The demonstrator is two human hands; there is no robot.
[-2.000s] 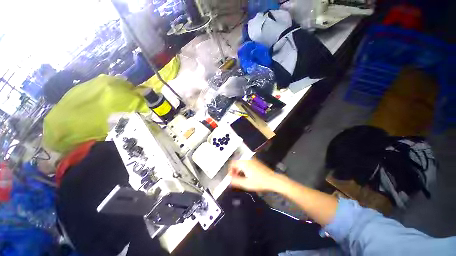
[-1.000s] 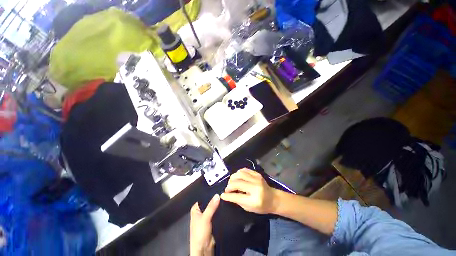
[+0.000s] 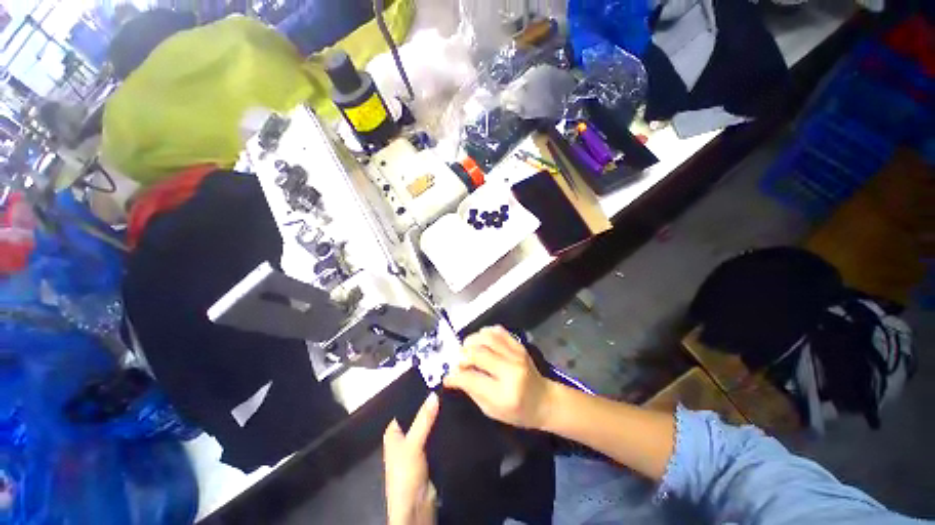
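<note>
The button-sewing machine has a long white head with metal knobs on top. Its shiny work plate is at the front end. My right hand is at that plate with fingers bent together; whether a button is between them cannot be seen. My left hand is below it, thumb up, at the left edge of the black garment, holding it. The garment hangs below the machine front over my lap. The white button tray right of the machine holds several dark buttons.
A dark flat case and a dark tray with a purple-handled tool lie right of the button tray. A black thread cone stands behind. A black garment pile is left of the machine. A flat grey guard juts out left.
From two seconds ago, my left hand has come into view and my right hand has moved from beside the tray to the machine's front. Since one second ago it has moved slightly up to the plate.
</note>
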